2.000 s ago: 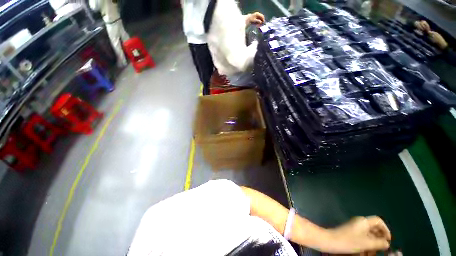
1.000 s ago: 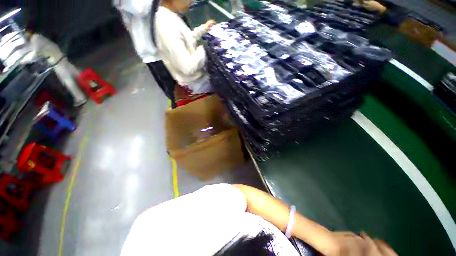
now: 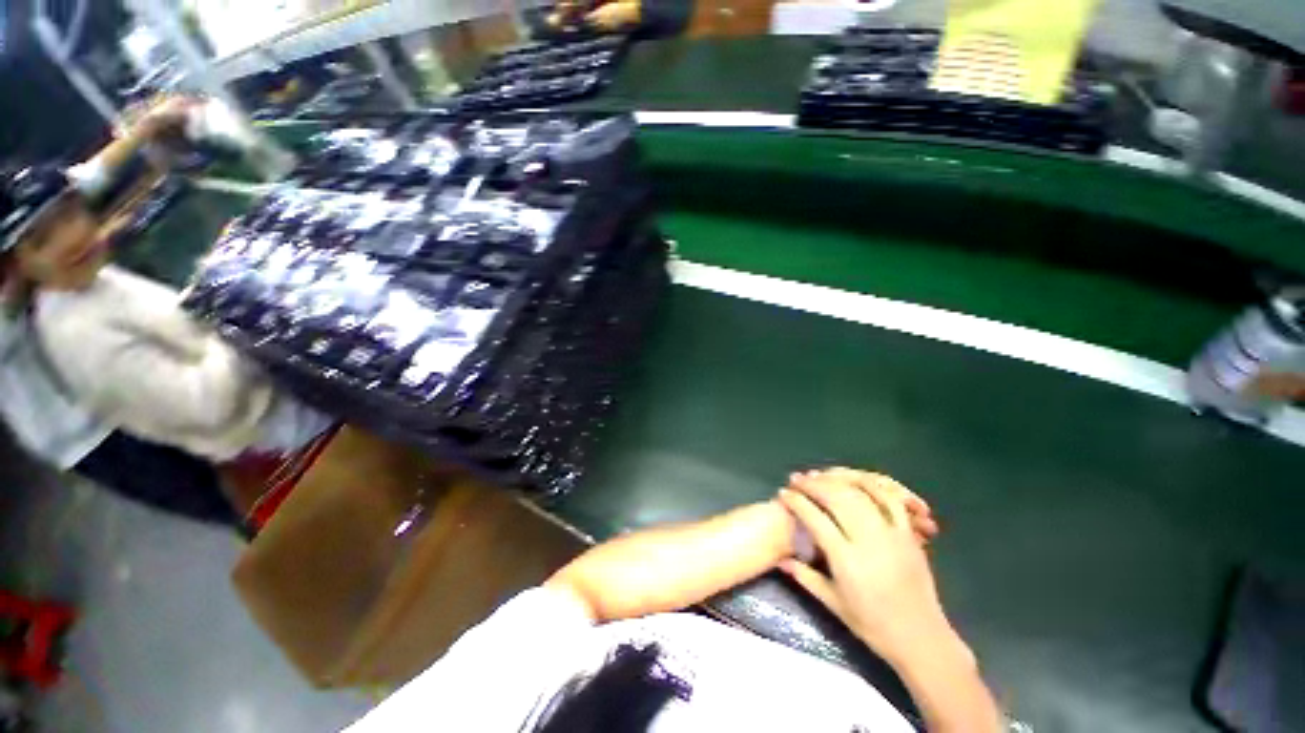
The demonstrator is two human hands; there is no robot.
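Observation:
My left hand is over the green bench top, partly hidden under my right hand, so its fingers do not show clearly. My right hand lies across my left wrist and the back of that hand, with its thumb and fingers around the wrist. A pale wristband shows between them. No phone or tray is seen in either hand. A tall stack of black parts trays stands to the left on the bench, with shiny clear film over the dark units on top.
A brown cardboard box is beside the bench at lower left. A person is left of the stack. More black trays with a yellow sheet are at the back. A white labelled bottle and a dark flat object are at right.
The view has turned right, so the stack and box now show further left. My right hand has come into view and onto my left wrist.

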